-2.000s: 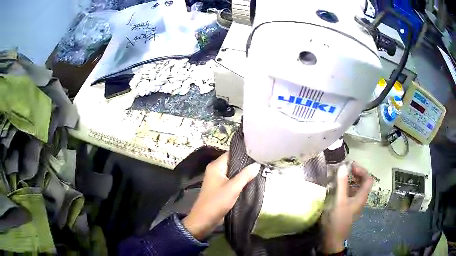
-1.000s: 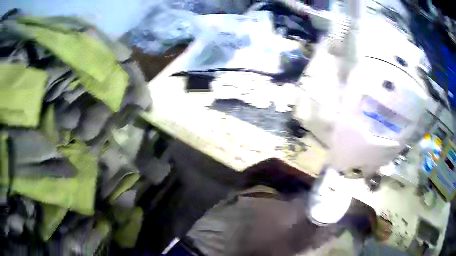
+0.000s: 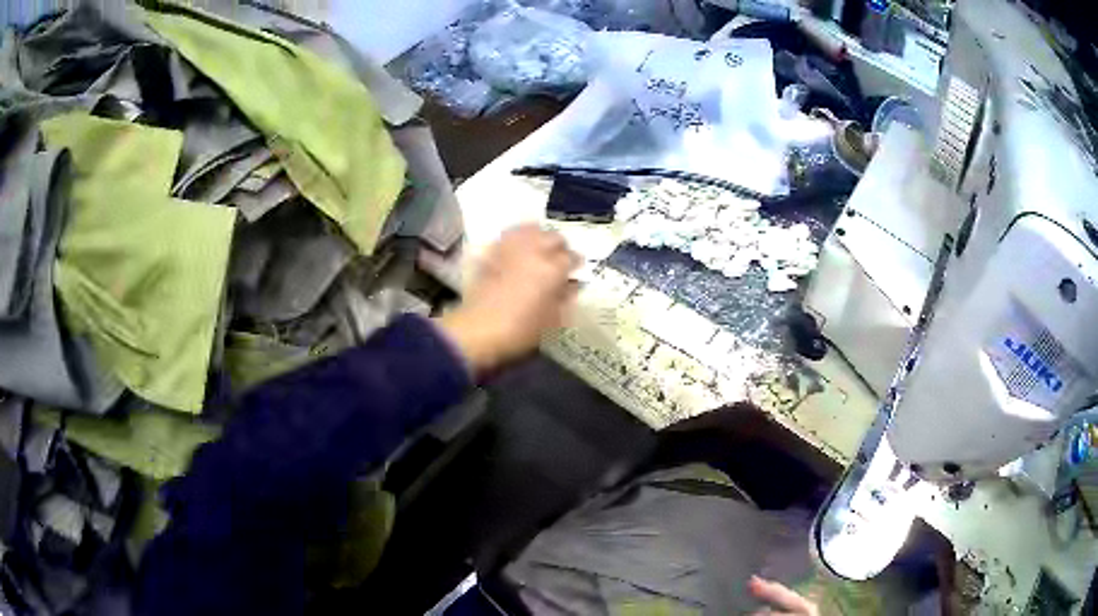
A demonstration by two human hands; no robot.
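My left hand [image 3: 518, 301] is blurred over the cream table's left edge, fingers bent; whether it holds anything cannot be told. The small white pieces [image 3: 710, 229] lie in a loose heap to its right. A grey-brown garment [image 3: 650, 535] lies at the bottom middle, left of the machine's bare white cylinder arm [image 3: 861, 535]. My right hand [image 3: 783, 597] shows only as fingertips at the bottom edge, by the garment; its grip is hidden. The JUKI machine head [image 3: 1011, 349] stands at the right.
A tall grey and green garment bundle [image 3: 145, 265] fills the left. A black block [image 3: 586, 196] and a marked plastic bag [image 3: 698, 102] are beside and behind the white pieces. More whitish pieces lie along the worn table [image 3: 626, 361]. A clear bag [image 3: 524, 54] is at the back.
The view has swung left. The garment has come off the cylinder arm and lies beside it. My left hand has left the needle area and is over the table's left edge.
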